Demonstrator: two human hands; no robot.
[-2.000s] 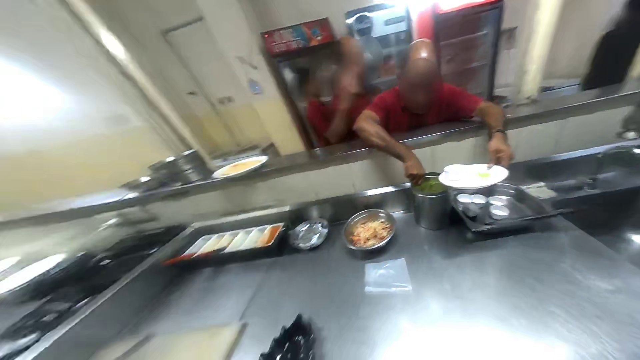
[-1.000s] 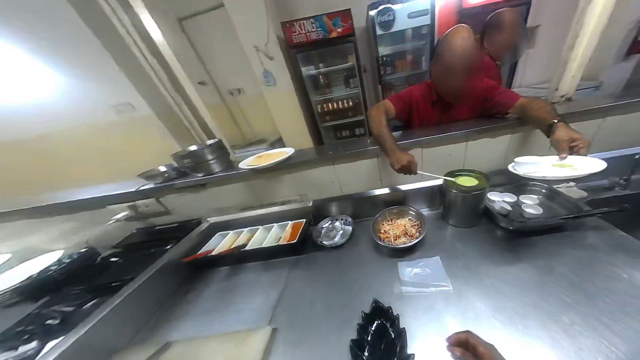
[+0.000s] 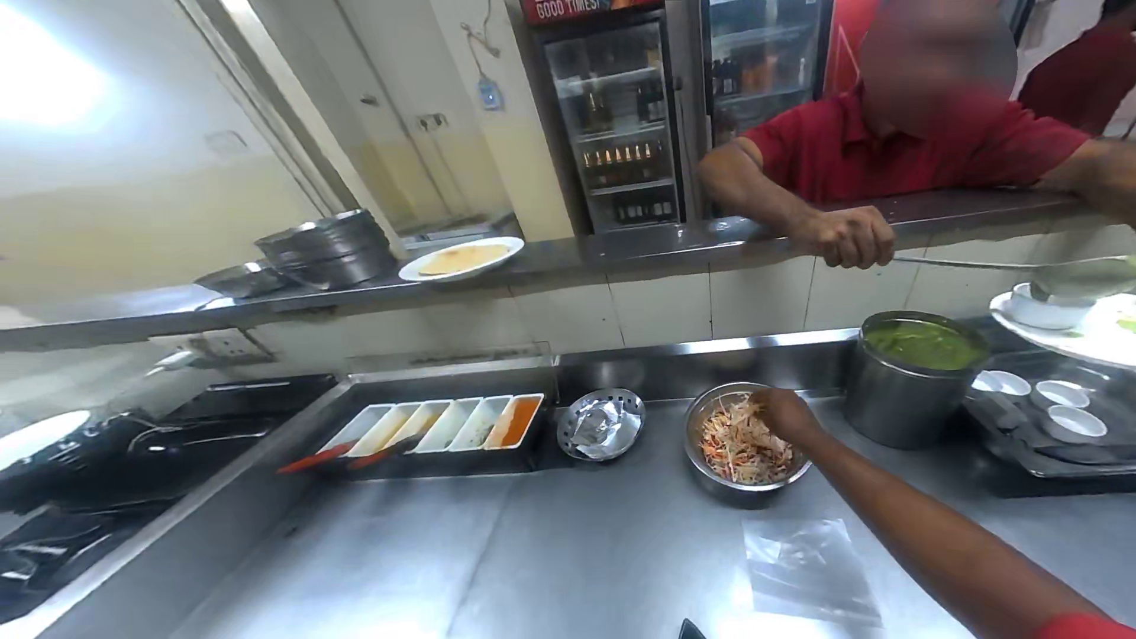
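My right hand (image 3: 781,417) reaches over the right side of a steel bowl (image 3: 694,444) of shredded vegetables (image 3: 745,444); its fingertips touch the shreds, and whether they grip any is unclear. My left hand is out of view. Just below the bowl lies a clear plastic bag (image 3: 812,568). Left of the bowl is a perforated steel dish (image 3: 603,453) with crumpled foil. A steel pot (image 3: 896,399) of green sauce stands to the right. Across the ledge, a person in a red shirt holds a ladle (image 3: 1087,277) over a white plate (image 3: 1105,351) with a small bowl on it.
A black tray (image 3: 497,461) of white sauce containers with spatulas stands left of the foil dish. Small white cups (image 3: 1076,424) sit on a metal tray at right. The ledge (image 3: 639,251) bears a plate of flatbread (image 3: 461,259) and stacked steel pans (image 3: 328,253).
My right hand has moved up from the lower edge to the bowl. The other person's ladle has left the pot and is over the plate. The view is closer and the black leaf-shaped dish is mostly out of frame.
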